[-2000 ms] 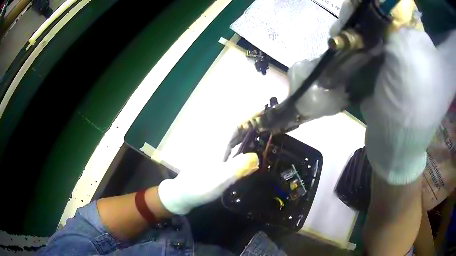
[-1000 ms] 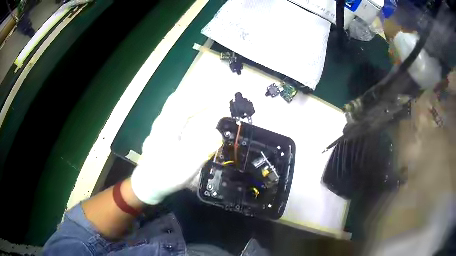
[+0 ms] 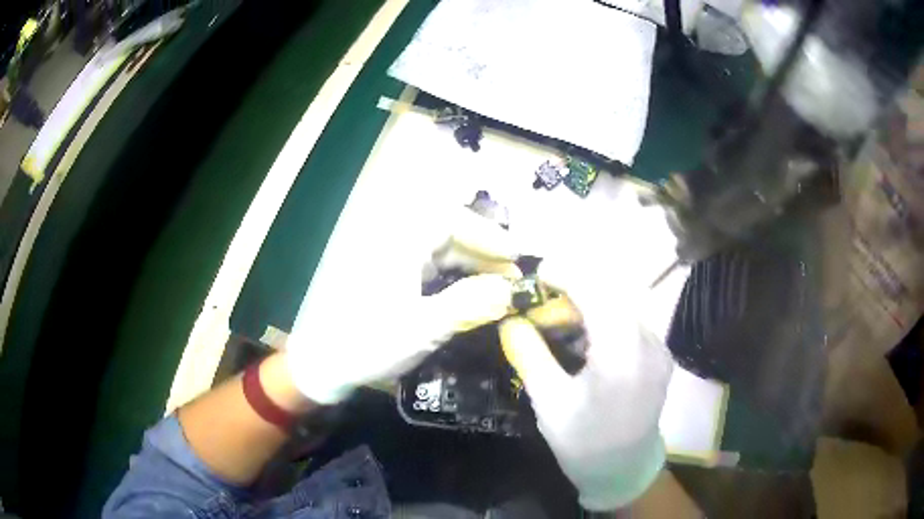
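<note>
A black housing [image 3: 453,387] lies at the near side of the white sheet, mostly covered by my hands. My left hand [image 3: 405,319], in a white glove, reaches over it from the left. My right hand [image 3: 593,385], also gloved, reaches over it from the right. Their fingertips meet above the housing on a small circuit board [image 3: 527,292] with green and black parts, pinched between them. A dark wired part [image 3: 488,206] shows partly behind my left fingers. The inside of the housing is largely hidden.
The blurred power screwdriver [image 3: 709,218] hangs at the right, above ribbed black covers [image 3: 714,314]. Small board assemblies [image 3: 567,174] lie at the sheet's far edge, below a silvery-white bubble bag [image 3: 537,76]. A green conveyor belt [image 3: 132,253] runs at the left.
My right hand has left the screwdriver and come down over the housing. Both hands' fingertips have come together on the small board. The screwdriver hangs free at the right.
</note>
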